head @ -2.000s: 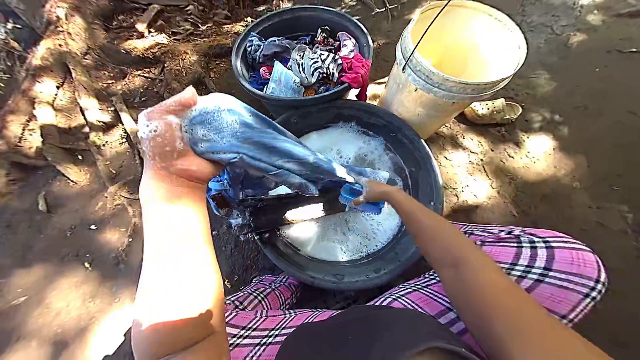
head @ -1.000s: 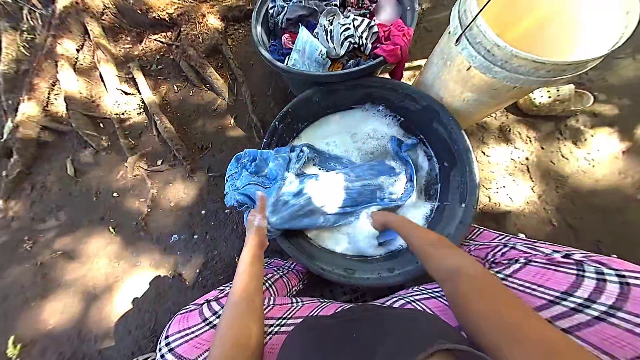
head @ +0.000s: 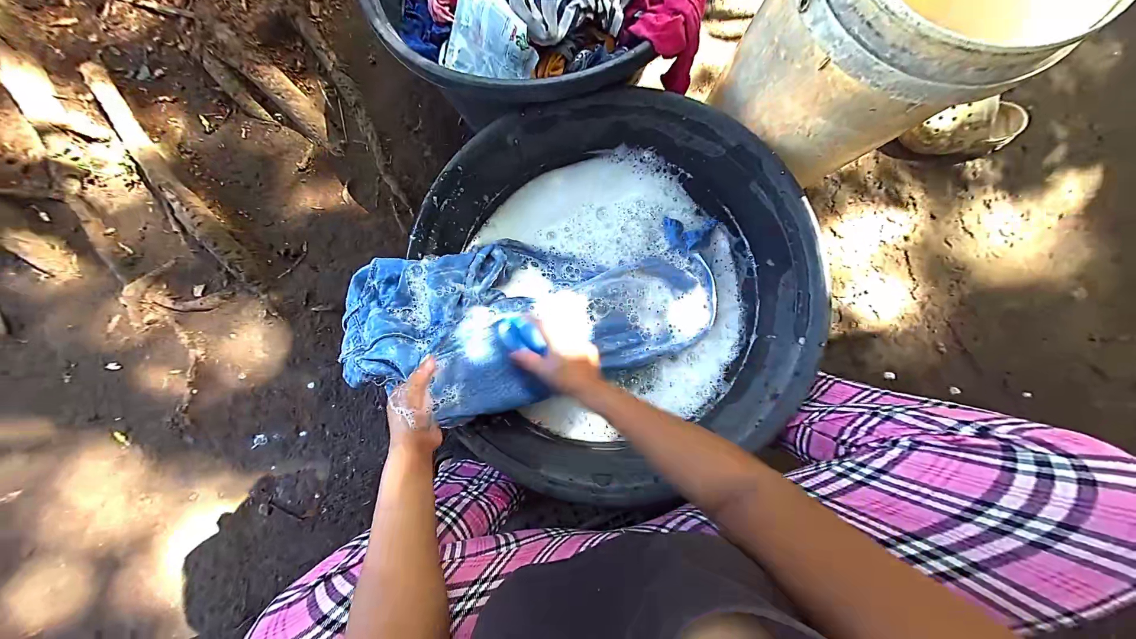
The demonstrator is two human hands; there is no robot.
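Wet blue denim cloth (head: 461, 373) lies across the left side of a round black basin (head: 781, 355) of soapy water (head: 612, 195). My left hand (head: 415, 404) grips the cloth's lower left edge, its thumb on top and the other fingers hidden beneath. In my right hand (head: 564, 359) is a blue brush (head: 521, 335), blurred, pressed on the cloth near its middle. White suds lie on the denim around the brush. The cloth's right end rests in the foamy water, beside a small blue scrap of fabric (head: 688, 235).
Behind the basin stands a dark tub (head: 497, 87) heaped with clothes (head: 577, 27). A whitish plastic bucket (head: 816, 89) is at the upper right, with a clog-type shoe (head: 963, 129) beside it. Tree roots (head: 177, 195) cross the dirt ground at left. My plaid-covered legs flank the basin.
The cloth, held raised two seconds ago, now lies spread across the basin. My right hand and brush have moved left along it since one second ago. The view has shifted.
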